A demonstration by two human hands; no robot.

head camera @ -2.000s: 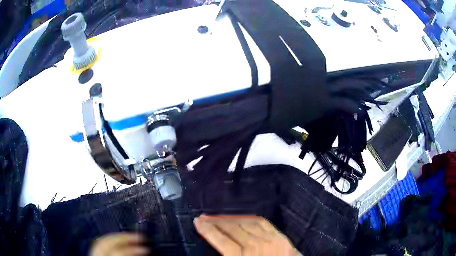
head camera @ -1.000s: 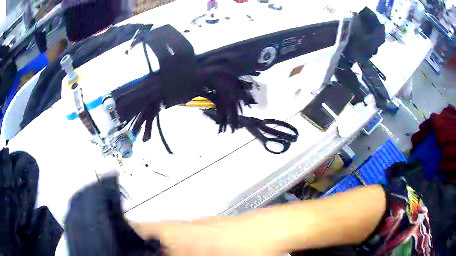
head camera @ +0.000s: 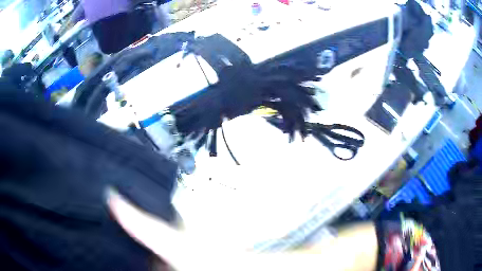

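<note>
Dark cloth (head camera: 79, 180) fills the lower left, blurred and raised over the table's left part. My right hand (head camera: 158, 233) is at its right side, blurred, with the thumb lying over the cloth and the fingers hidden. A patterned sleeve shows on that arm. My left hand is not visible. The white sewing machine (head camera: 169, 79) stands behind the cloth. Its needle area (head camera: 185, 159) is just right of the cloth's edge. Flat black strips (head camera: 227, 100) hang over the machine arm.
Black-handled scissors (head camera: 343, 143) lie under the strips on the white table (head camera: 264, 196). A dark flat rectangle (head camera: 390, 108) lies at the table's right. Blue baskets (head camera: 433, 174) are on the lower right. A person in purple (head camera: 105, 10) is at the upper left.
The dark cloth left the needle area and now fills the lower left, larger and higher. My right hand moved with it. The hand seen at lower left two seconds ago is out of sight.
</note>
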